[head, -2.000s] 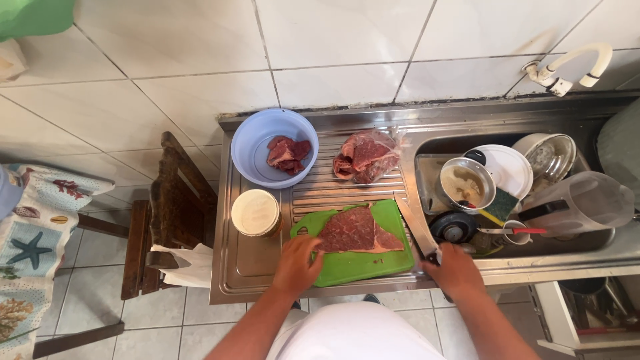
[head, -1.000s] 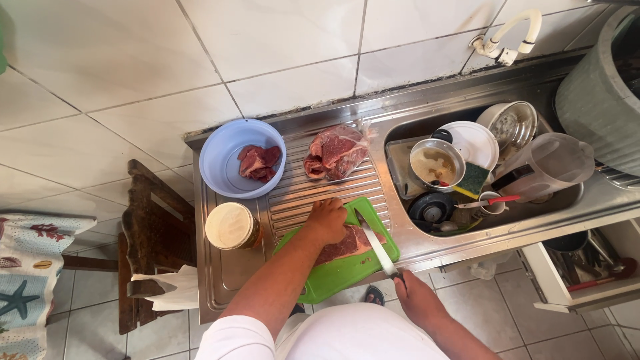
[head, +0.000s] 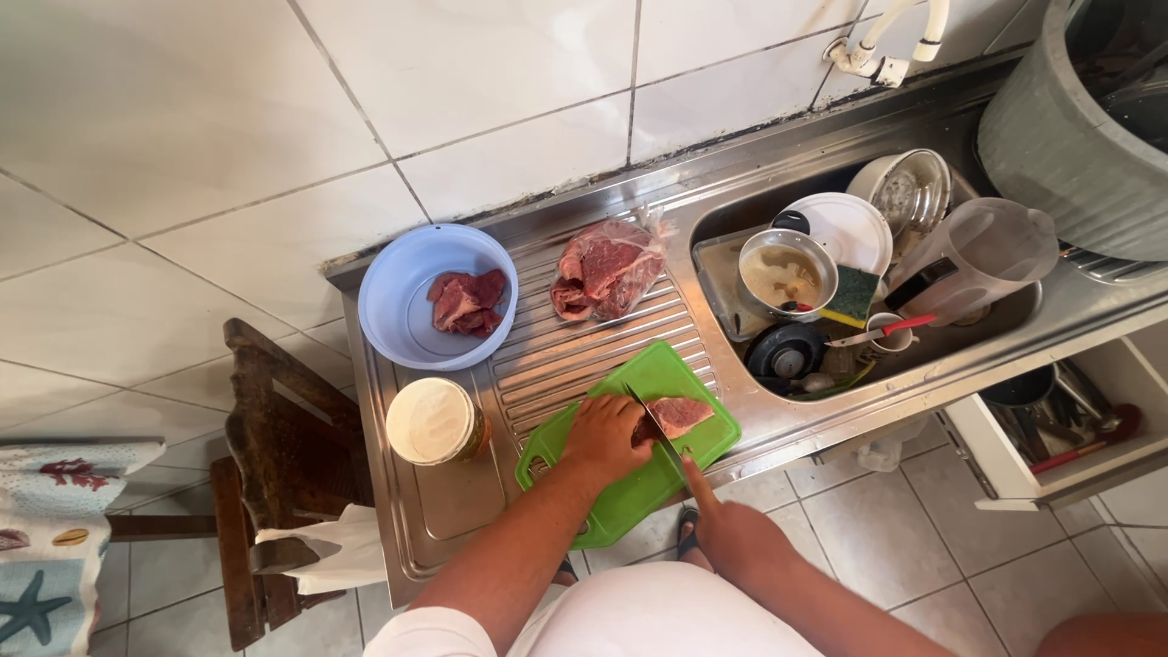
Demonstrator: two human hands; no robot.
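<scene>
A slab of raw meat [head: 680, 416] lies on a green plastic cutting board [head: 639, 500], partly under my left hand [head: 607, 436], whose fingers press and hold it. A kitchen knife [head: 663, 436] crosses the meat just right of those fingers, its handle covered by my right hand [head: 730, 529], which grips it with the index finger stretched along it. Behind the board sits more raw meat in a clear plastic bag [head: 610, 269]. Pieces of raw meat [head: 467, 303] rest in a blue plastic bowl [head: 383, 315]. A lidded tub [head: 431, 422] stands left of the board.
The steel sink [head: 995, 315] holds a pot [head: 789, 270], a plate [head: 844, 228], a plastic jug [head: 990, 251], a sponge [head: 853, 294] and a red-handled knife [head: 881, 330]. A large grey tub [head: 1058, 173] stands right. Below is an open drawer [head: 1013, 488]; a wooden chair [head: 274, 438] is left.
The knife has moved from the board's right edge onto the meat. My left hand has moved onto the meat. The board now lies at a slant. The view has shifted and come closer.
</scene>
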